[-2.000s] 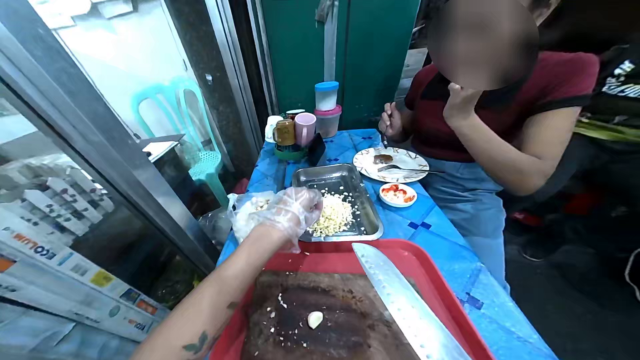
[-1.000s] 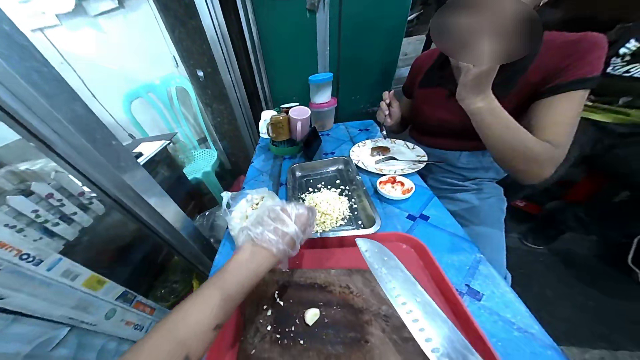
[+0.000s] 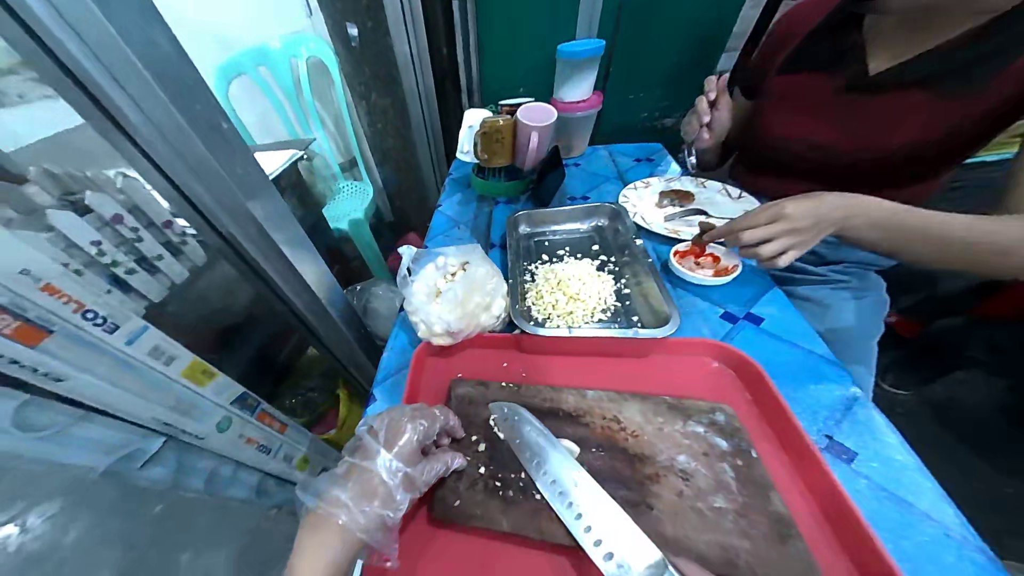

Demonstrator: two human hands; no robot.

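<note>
My left hand (image 3: pixel 412 452), in a clear plastic glove, rests at the left edge of a dark wooden cutting board (image 3: pixel 680 464); its fingers are curled and I see nothing in them. A large knife with a dimpled blade (image 3: pixel 560 488) lies slanted over the board, its tip to the upper left. Only a sliver of my right hand (image 3: pixel 690 567) shows at the bottom edge, by the handle end; its grip is hidden. A garlic clove (image 3: pixel 570 447) peeks out behind the blade, among small bits. Chopped garlic (image 3: pixel 572 292) sits in a metal tray (image 3: pixel 656 308).
The board lies in a red plastic tray (image 3: pixel 704 352). A plastic bag of garlic cloves (image 3: pixel 452 296) is beside the metal tray. Behind are mugs (image 3: pixel 534 132) and stacked containers (image 3: pixel 578 88). At right a person's hand (image 3: pixel 768 232) reaches over a sauce bowl (image 3: pixel 704 276), near a plate (image 3: pixel 632 200).
My left hand has moved from the bag of garlic down to the board's left edge. The knife now lies farther left, over the clove. The other person's hand has come down to the sauce bowl.
</note>
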